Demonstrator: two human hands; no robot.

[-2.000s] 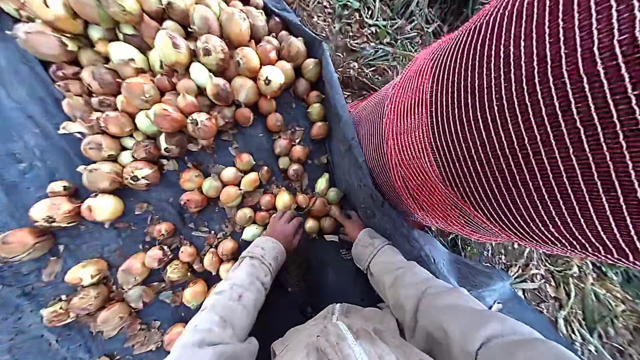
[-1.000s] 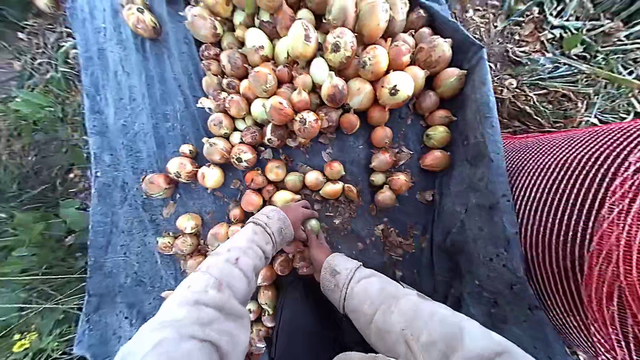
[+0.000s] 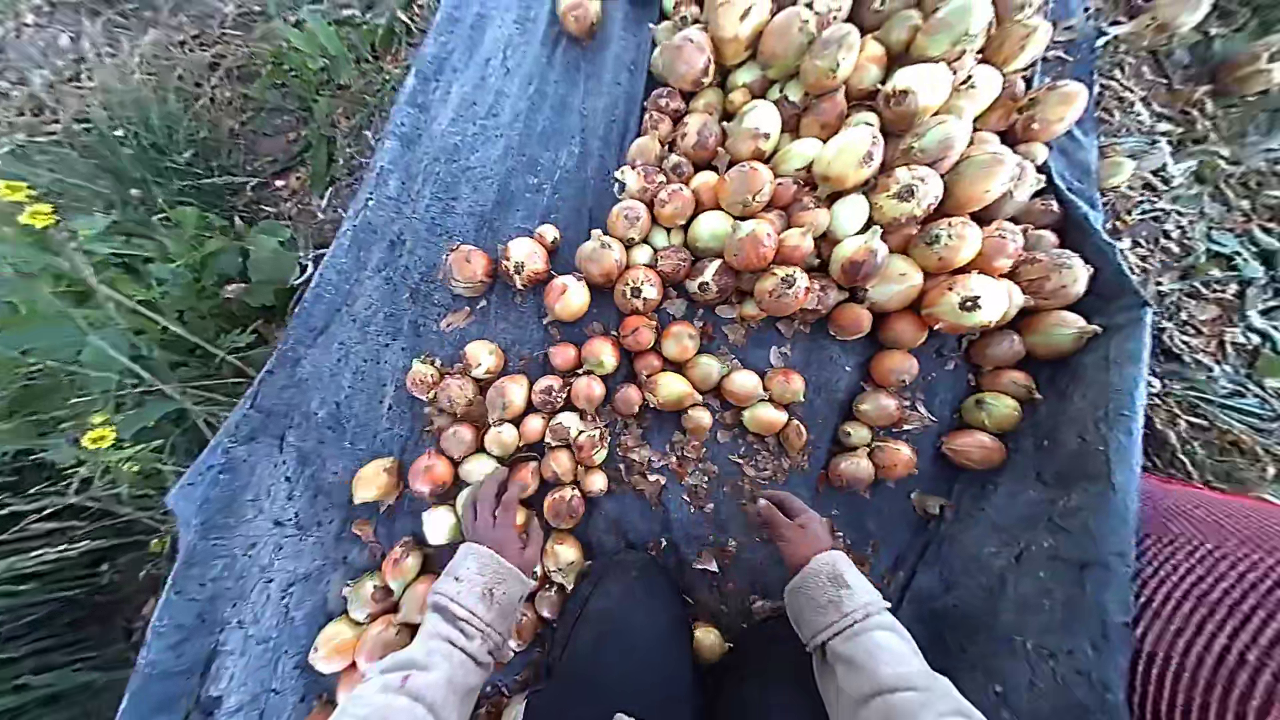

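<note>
Onions lie on a dark blue tarp (image 3: 330,330), with a large heap of bigger onions (image 3: 850,150) at the top and smaller onions (image 3: 560,400) nearer to me. My left hand (image 3: 500,520) rests with spread fingers on the small onions at the lower left; whether it grips one cannot be told. My right hand (image 3: 795,530) is over the tarp right of my knees, fingers apart, holding nothing. Loose onion skins (image 3: 690,465) lie between and beyond my hands. A single small onion (image 3: 709,643) sits between my legs.
A red mesh sack (image 3: 1210,590) stands at the lower right beside the tarp. Green weeds with yellow flowers (image 3: 98,437) border the left edge. Dry leaves and stalks (image 3: 1200,330) cover the ground on the right. Another short row of onions (image 3: 973,449) lies toward the right edge.
The hands, close together one second ago, are now apart, the left among small onions and the right over the tarp. The greenish onion at the right fingers is no longer there. The view has shifted left.
</note>
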